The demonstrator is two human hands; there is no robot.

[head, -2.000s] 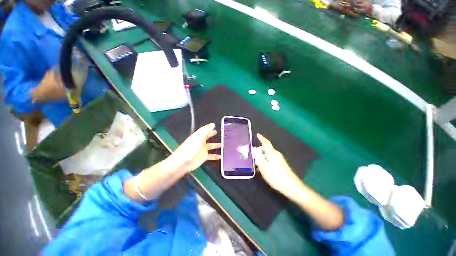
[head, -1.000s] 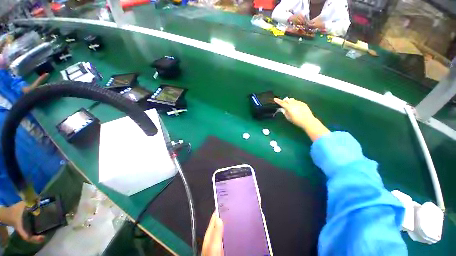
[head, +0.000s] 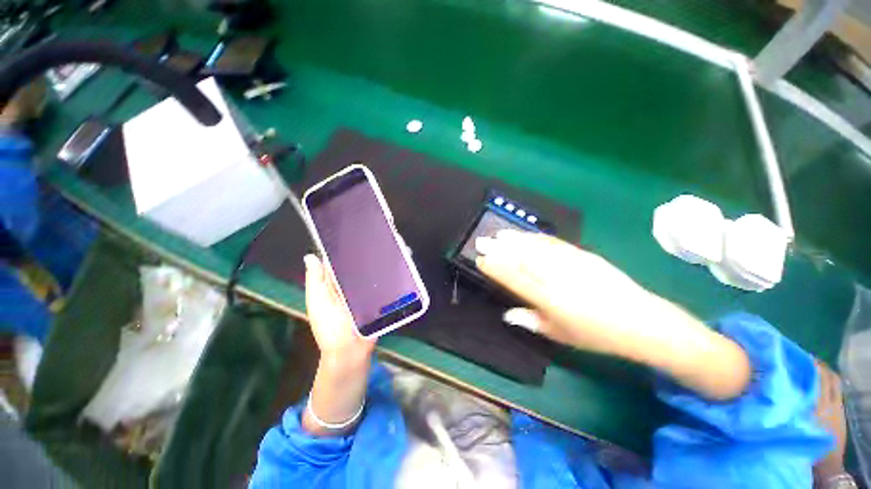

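Observation:
A white-edged smartphone (head: pixel 366 253) with a dim purplish screen is held in my left hand (head: pixel 336 329) above the black work mat (head: pixel 406 181). A black display unit (head: pixel 485 229) with a row of small light marks lies on the mat, right of the phone. My right hand (head: pixel 563 287) lies over the unit's right part, with white-tipped fingers on its screen; the hand hides much of the unit, and I cannot tell if it grips it.
A white box (head: pixel 196 167) and black hose (head: pixel 115 57) stand at left, with other units (head: pixel 239 59) behind. Small white discs (head: pixel 414 126) lie beyond the mat. White foam pads (head: pixel 690 229) sit at right. A green bin (head: pixel 72 334) is lower left. Another person's hand (head: pixel 829 420) shows at lower right.
The display unit has come from the far bench onto the mat with my right hand. The phone is now fully in view, tilted. The view has shifted.

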